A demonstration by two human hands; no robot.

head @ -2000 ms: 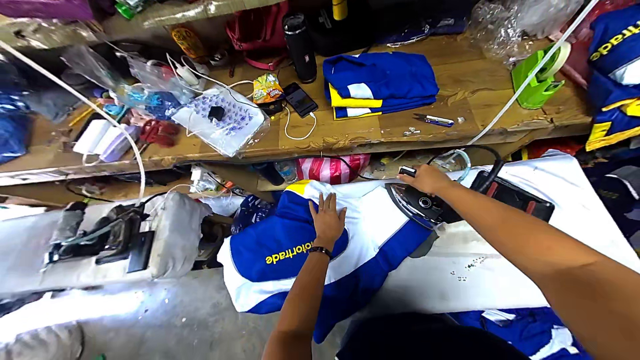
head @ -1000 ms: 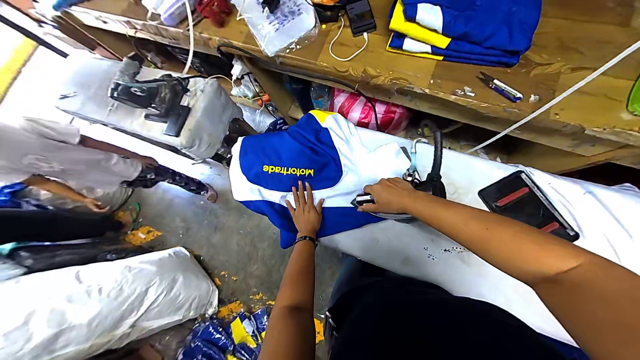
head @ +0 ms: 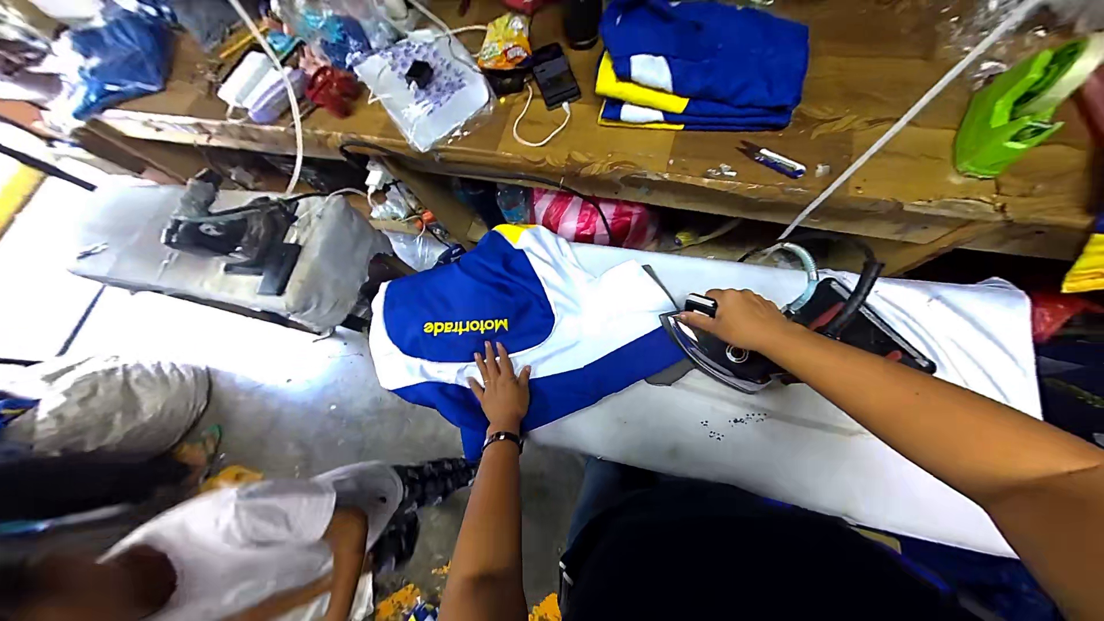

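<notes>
A blue and white garment point(head: 595, 345) with yellow lettering lies over the left end of a white-covered ironing board point(head: 776, 440). My left hand point(head: 503, 388) rests flat on it just below the lettering, fingers spread. My right hand point(head: 733, 317) grips the handle of a black steam iron point(head: 724, 354), whose tip points left at the garment's right edge. The iron's underside is hidden. A hose and a black cable rise behind the iron. To its right on the board is a black iron rest point(head: 871, 323) with red strips, partly hidden by the cable and my forearm.
Folded blue garments point(head: 707, 60), thread snippers point(head: 772, 159), a phone point(head: 555, 76) and a green container point(head: 1005, 112) are on the wooden bench point(head: 517, 168) beyond the board. Another iron point(head: 233, 228) sits on a padded board at left. A person in a white shirt point(head: 233, 535) is at lower left.
The iron moved left onto the garment beside my left hand a second ago, and is now back to the right at its edge. The person in white is now nearer, at lower left. The view has swung.
</notes>
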